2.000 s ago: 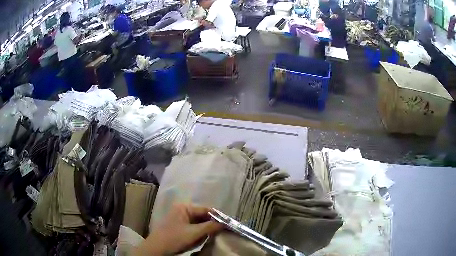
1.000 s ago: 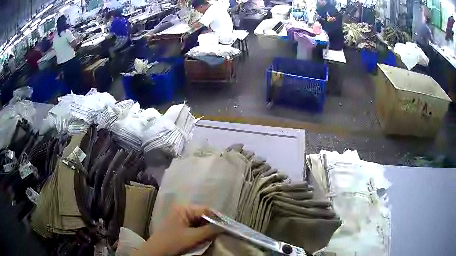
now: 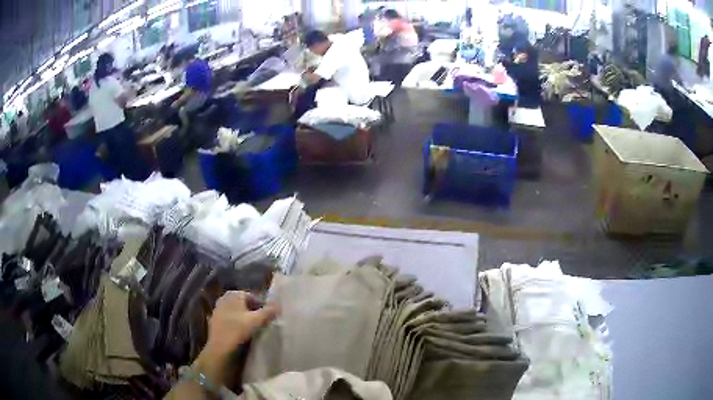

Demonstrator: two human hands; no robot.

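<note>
Folded beige pieces [image 3: 320, 312] lie in front of me, with a row of overlapping olive-brown folded edges [image 3: 449, 332] fanned to their right. My left hand [image 3: 231, 324], bare with a band at the wrist, is at the left edge of the beige stack. Its thumb and fingers pinch the edge of a beige piece; the fingertips are partly hidden. Another loose beige piece [image 3: 317, 385] lies bunched at the bottom edge of the picture, below the stack. My right hand is out of the picture, and no scissors show.
Dark brown pieces [image 3: 176, 301] and a tan bundle [image 3: 102, 336] with tags stand at left. White bundles [image 3: 266, 234] lie behind them. A white pile [image 3: 547, 328] is at right. Beyond the table are blue crates [image 3: 473, 168], a cream bin [image 3: 649, 183] and several people.
The scissors have gone out of view. My left hand has moved left and up from the blades to the stack's left edge. The view has tilted up slightly.
</note>
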